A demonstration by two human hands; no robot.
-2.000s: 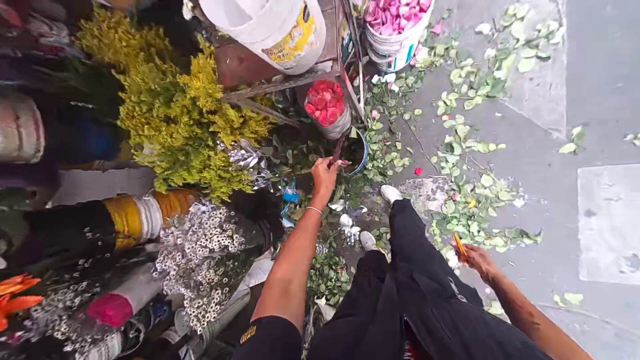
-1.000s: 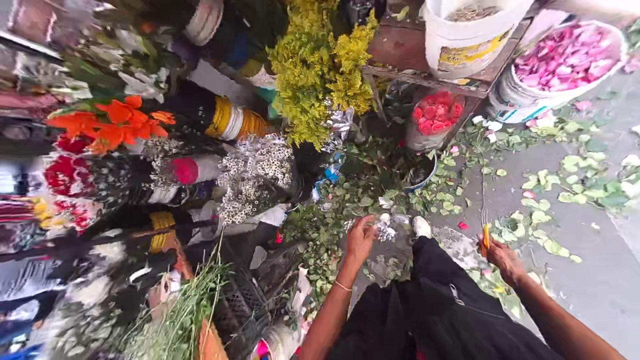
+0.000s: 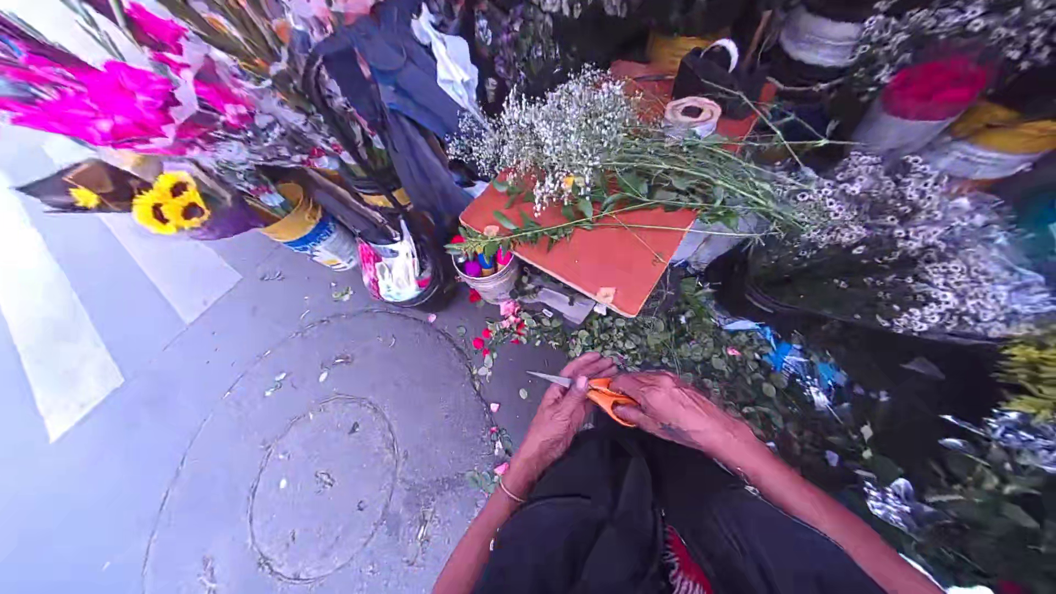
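Note:
Orange-handled scissors (image 3: 610, 399) lie between my two hands in front of my lap, blades pointing left. My right hand (image 3: 672, 410) holds their handles. My left hand (image 3: 569, 400) touches them where blades and handles meet; whether it grips them is hard to tell. Just beyond my hands stands an orange-red board or tabletop (image 3: 610, 256). White baby's breath (image 3: 561, 124) with long green stems (image 3: 701, 177) rests across it. A roll of pale material (image 3: 691, 114) sits at its back. A small bucket (image 3: 492, 283) with colourful things in it is at the board's left corner.
Buckets of flowers surround the board: magenta blooms (image 3: 107, 99) and sunflowers (image 3: 171, 203) at left, small white daisy-like flowers (image 3: 932, 247) at right. A wrapped pink bunch (image 3: 936, 87) is at upper right. Fallen leaves (image 3: 652, 334) and petals cover ground near my hands. Grey pavement (image 3: 330, 462) extends left.
The view has swung far to the left, onto the orange-red board. My hands, apart before, are now together at the scissors, which my right hand held off to the side.

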